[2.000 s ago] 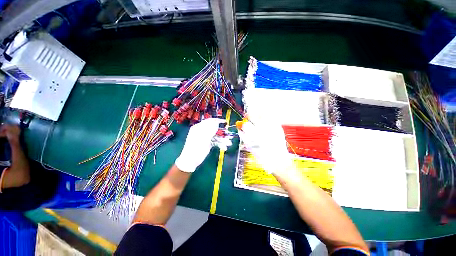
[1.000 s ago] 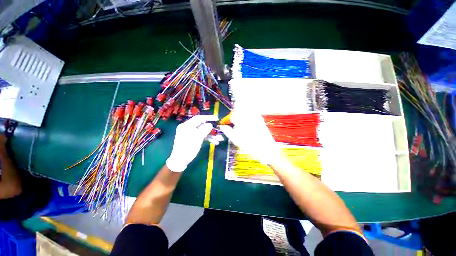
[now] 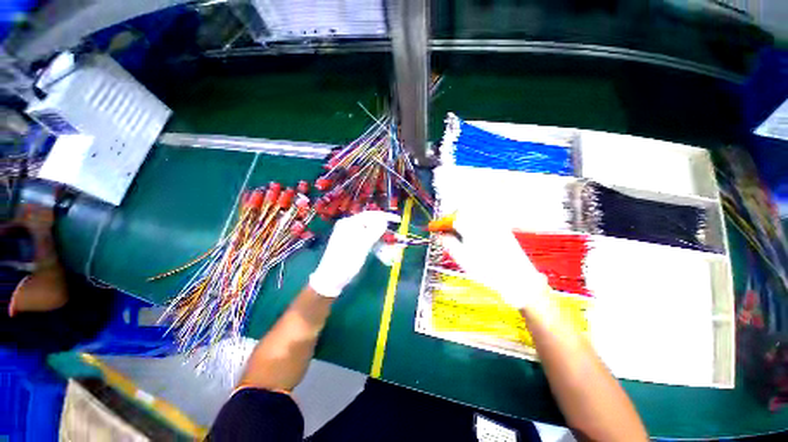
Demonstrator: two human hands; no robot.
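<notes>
My left hand (image 3: 350, 250), in a white glove, holds a small red connector housing (image 3: 390, 237) at its fingertips, above the yellow line. Thin wires run from the housing to the right. My right hand (image 3: 488, 255), in a white glove with an orange finger cot (image 3: 442, 224), is just right of the housing, over the left part of the wire tray (image 3: 661, 302). The right fingers are closed together near the wire ends; whether they pinch a wire is too blurred to tell. The tray holds blue (image 3: 510, 151), black (image 3: 648, 216), red (image 3: 553, 259) and yellow wires (image 3: 475, 311).
Partly wired connectors (image 3: 251, 250) lie left of my left hand, with another pile (image 3: 363, 186) by the metal post (image 3: 410, 78). More pigtails (image 3: 756, 224) lie right of the tray. A vented metal box (image 3: 112, 125) stands far left, near another person's arm (image 3: 39, 276).
The view has shifted, so the bench sits lower and further right. My right hand has moved slightly away from my left, opening a small gap where wires show.
</notes>
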